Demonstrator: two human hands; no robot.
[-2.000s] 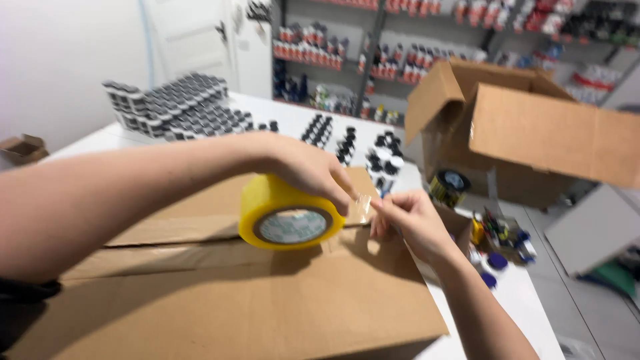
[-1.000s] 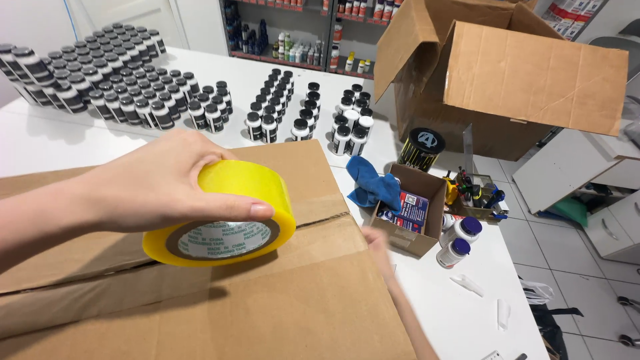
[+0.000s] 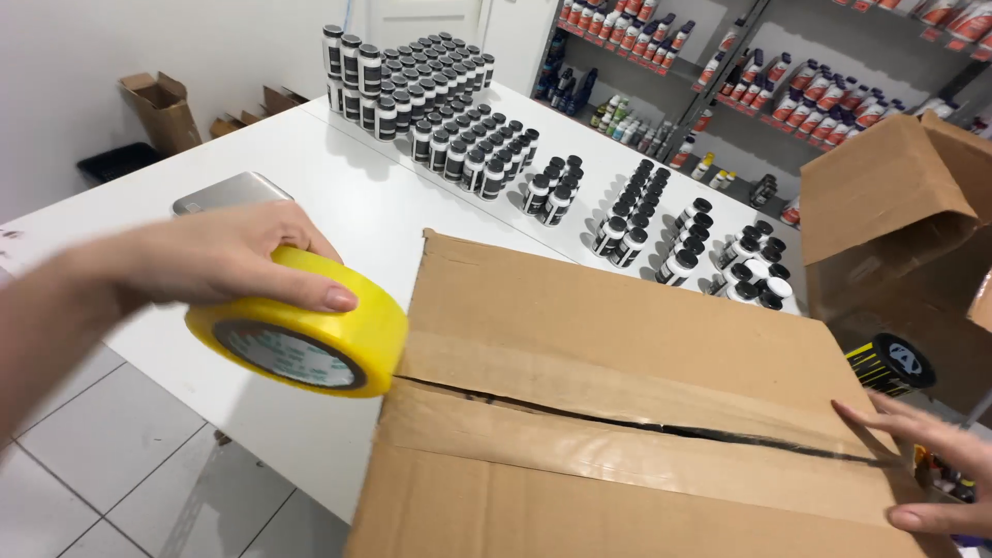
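My left hand [image 3: 256,260] grips a large roll of yellow packing tape [image 3: 349,310] from above, thumb on its outer face. The roll is at the left edge of a cardboard box [image 3: 620,325]; whether it touches the box cannot be told. A dark gap runs lengthwise between the box's top flaps, with shiny clear tape along both sides of it. At the box's right end lies my right hand [image 3: 930,457], fingers spread, fingertips on the cardboard near the end of the gap.
Many black-capped white bottles [image 3: 473,155] stand in groups on the white table [image 3: 341,186] behind the box. A silver flat device [image 3: 232,190] lies at left. An open cardboard box [image 3: 883,178] stands at right, near a black and yellow tub [image 3: 891,364]. Shelves of bottles line the back.
My left hand has carried the tape roll from above the box top to its left edge. My right hand, earlier at the box's right end, now rests on its top there. The view has swung left.
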